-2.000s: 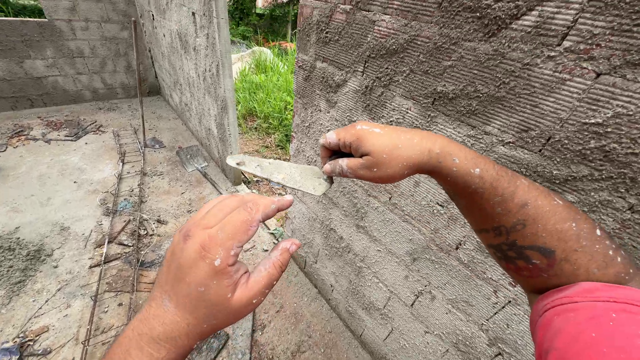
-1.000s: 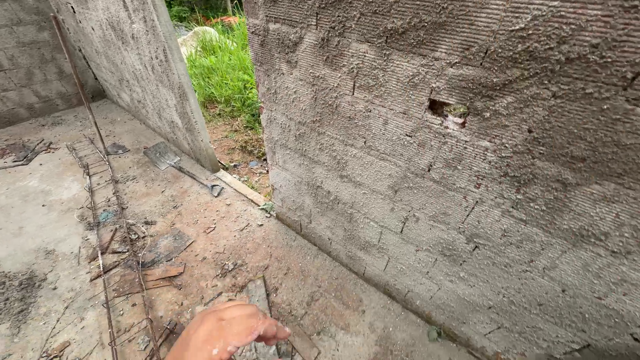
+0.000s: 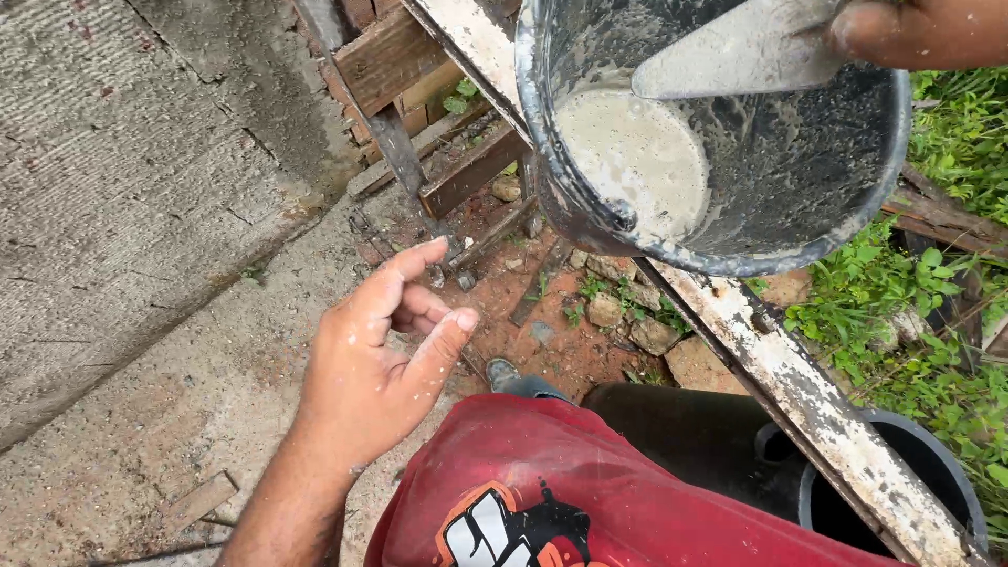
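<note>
At the upper right my right hand (image 3: pixel 921 35) grips a trowel, its handle hidden by the fingers and the frame's edge. The mortar-smeared metal blade (image 3: pixel 732 59) reaches over the mouth of a black plastic bucket (image 3: pixel 795 157). Wet grey mortar (image 3: pixel 634 161) lies in the bottom of the bucket, near the blade's tip. My left hand (image 3: pixel 386 339) is empty, fingers apart and partly curled, left of and below the bucket. Pale specks dot its skin.
A paint-worn beam (image 3: pixel 756 339) runs diagonally under the bucket. Rough mortared wall (image 3: pixel 142 189) stands at left, with wooden boards (image 3: pixel 472 173) beside it. Stones (image 3: pixel 654 335) lie on red soil. A large dark pipe or barrel (image 3: pixel 937 449) is at lower right, near green plants (image 3: pixel 929 291).
The view has swung from the wall and doorway to the bucket. My right hand, out of view one second ago, is back in view with the trowel, now over the bucket.
</note>
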